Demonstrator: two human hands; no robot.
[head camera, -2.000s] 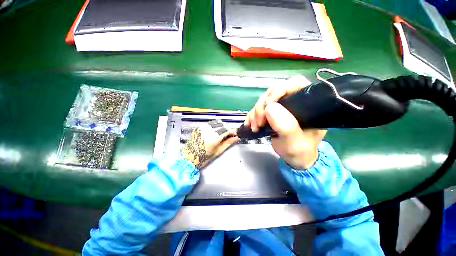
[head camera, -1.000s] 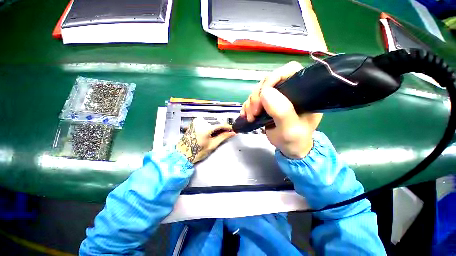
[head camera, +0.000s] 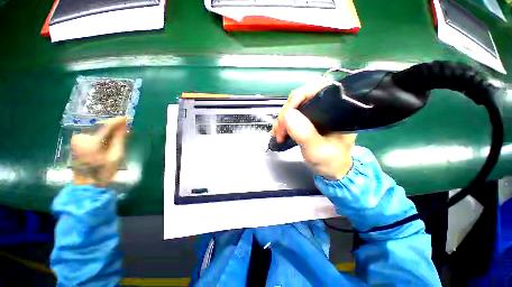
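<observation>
My right hand (head camera: 320, 137) is closed around the black electric screwdriver (head camera: 368, 101), whose tip points down over the laptop bottom cover (head camera: 236, 168). Whether the tip touches the cover I cannot tell. The grey cover, with a slotted vent area along its far side, lies on a white sheet (head camera: 171, 221). My left hand (head camera: 100, 148) is blurred and over the nearer screw bag, hiding most of it; its fingertips reach the lower edge of the blue-marked screw bag (head camera: 109, 98). Whether the left fingers hold a screw I cannot tell.
Waiting laptops on white and orange-red layers lie at the far left (head camera: 106, 17), far middle (head camera: 292, 19) and far right (head camera: 469, 31) of the green bench (head camera: 185, 67). The black screwdriver cord (head camera: 495, 140) curves down at the right and passes over my right sleeve.
My left hand has left the cover and moved left to the screw bags, uncovering the vent area. My right hand still holds the screwdriver over the cover. The whole view has shifted somewhat.
</observation>
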